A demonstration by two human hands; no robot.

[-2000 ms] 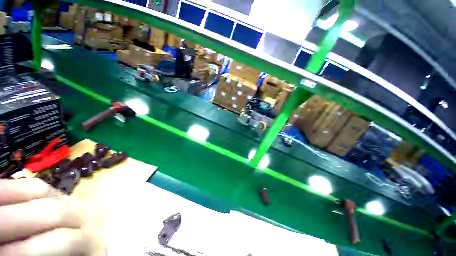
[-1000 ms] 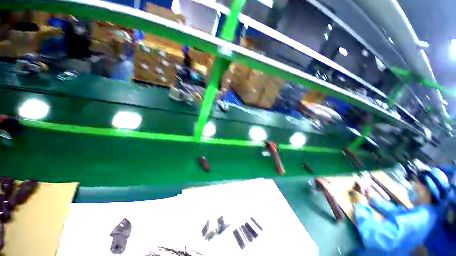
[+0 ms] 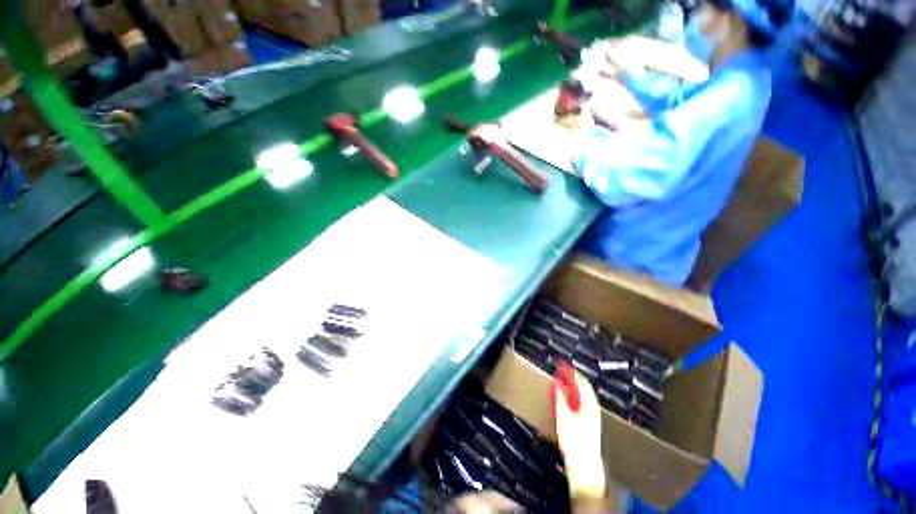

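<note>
Dark ribbed strips lie in small groups on the white sheet (image 3: 402, 263), one group (image 3: 345, 321) near its middle and a blurred cluster (image 3: 249, 381) to the left. My right hand (image 3: 575, 427), in a pale glove with red fingertips, is at the near wall of the open carton (image 3: 643, 457). Dark shiny strips (image 3: 593, 361) fill the carton; more strips (image 3: 492, 452) lie in a heap left of the hand. Its fingers are blurred, and a hold cannot be told. A skin-coloured patch at the bottom edge may be my left hand (image 3: 484, 504), mostly cut off.
T-shaped units lie on the green conveyor (image 3: 364, 146) and at the bench's far end (image 3: 509, 163). A small maroon part (image 3: 183, 280) lies on the belt. A person in blue (image 3: 683, 151) works beyond the carton. A green post (image 3: 90, 151) stands at left.
The view has swung right and down. The carton, the strip heap and my gloved hand have come into view. The cap pile and printed box have left it.
</note>
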